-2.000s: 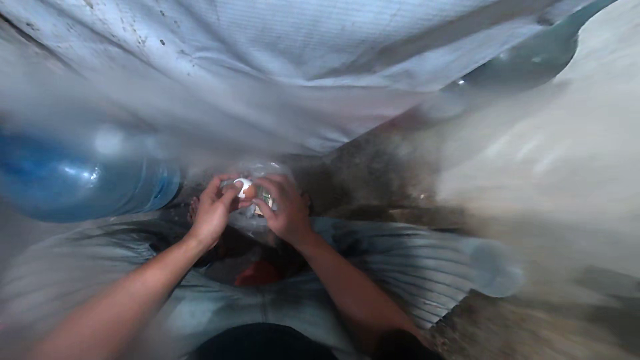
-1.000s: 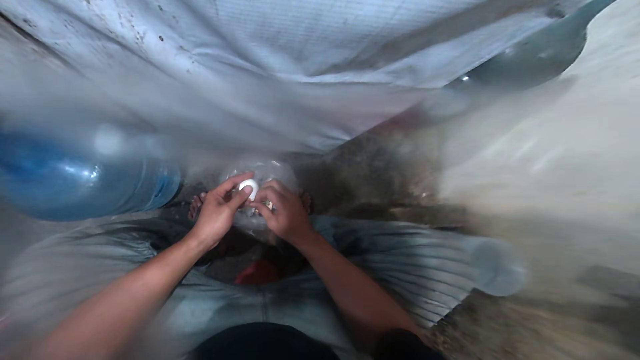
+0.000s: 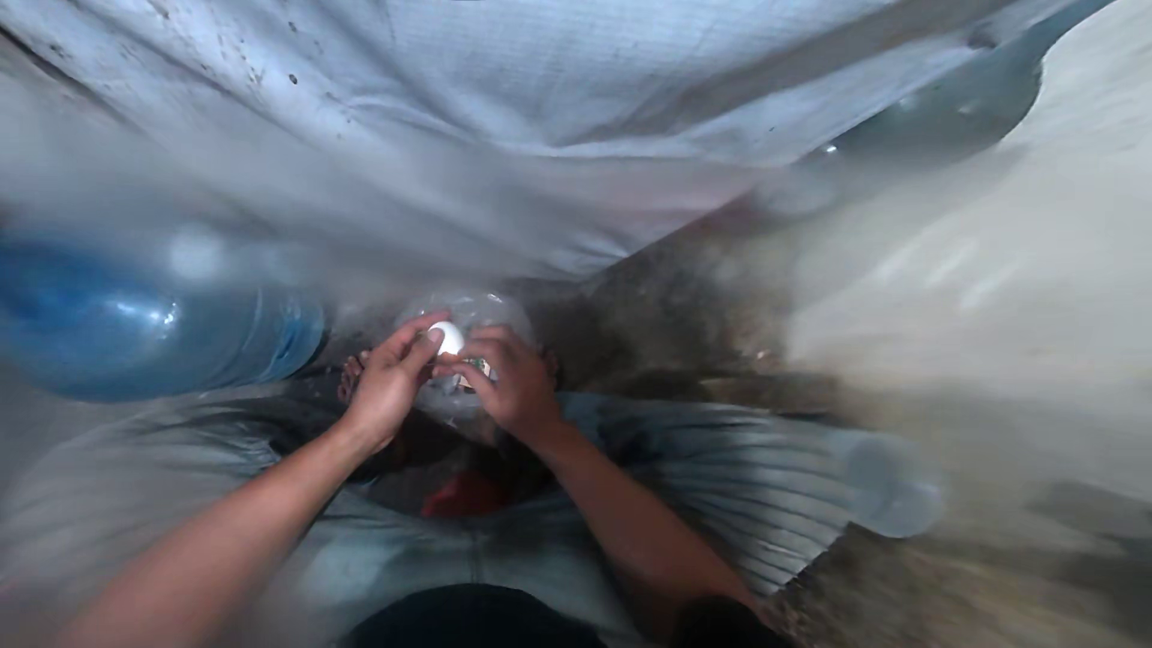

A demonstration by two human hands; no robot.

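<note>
My left hand (image 3: 387,378) holds a smooth white rounded thing, apparently a peeled egg (image 3: 445,338), between thumb and fingers. A brownish bit shows at its lower edge. My right hand (image 3: 513,382) is close against its right side, fingertips bent towards it; whether they grip anything is not clear. Below both hands lies a clear plastic bag or bowl (image 3: 486,310), partly covered by them. A small patterned piece (image 3: 474,371) shows inside it, beside my right thumb.
At the left lies a large blue plastic water bottle (image 3: 180,324). A pale cloth or sheet (image 3: 540,117) hangs ahead. My knees are spread around the hands, with a translucent cup-like container (image 3: 891,484) by the right knee. Something red (image 3: 466,495) is between my legs.
Two seconds ago the egg-like thing showed a larger brownish area; now mostly white faces the camera. My right fingers have shifted slightly around it, while my left hand stays on it.
</note>
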